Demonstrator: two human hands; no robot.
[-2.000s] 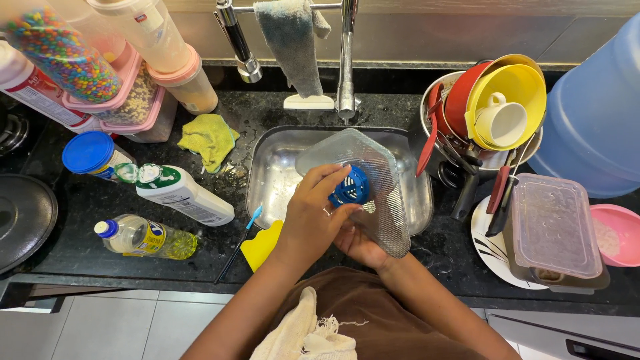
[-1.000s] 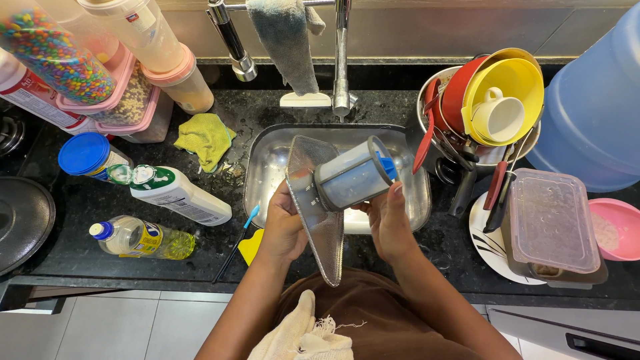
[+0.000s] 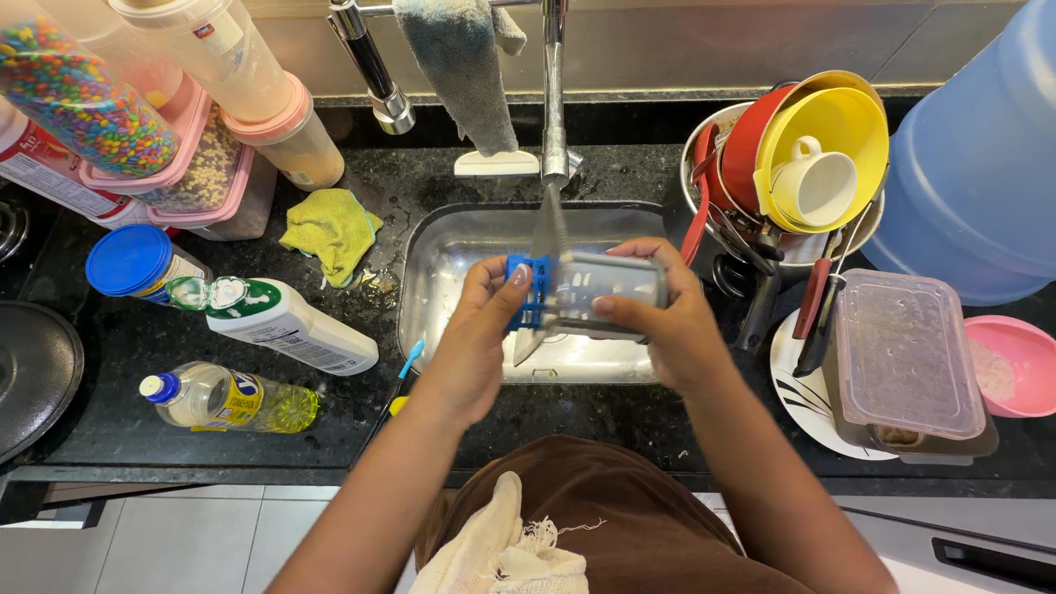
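Observation:
Over the stainless steel sink (image 3: pixel 462 239), both hands hold a translucent plastic part made of a grey cylinder (image 3: pixel 619 285) joined to a thin flat flange (image 3: pixel 549 235), seen nearly edge-on. My left hand (image 3: pixel 487 338) grips the blue slotted plastic piece (image 3: pixel 529 293) at the left end, thumb on top. Around the cylinder's right end are the fingers and thumb of my right hand (image 3: pixel 672 309). The faucet (image 3: pixel 553 124) stands just behind the flange. Whether the blue piece is fixed to the part cannot be told.
Left of the sink lie a yellow-green cloth (image 3: pixel 332 235), a white bottle (image 3: pixel 289 322), a clear bottle (image 3: pixel 239 400) and a blue-lidded jar (image 3: pixel 132 260). At right are stacked bowls with a mug (image 3: pixel 814 186), knives on a plate (image 3: pixel 792 412), a lidded container (image 3: pixel 907 355) and a large blue jug (image 3: pixel 973 157).
The cylinder has turned from tilted up to roughly level, and its flange is now edge-on. My left hand has moved onto the blue piece, which showed at the cylinder's right end one second ago.

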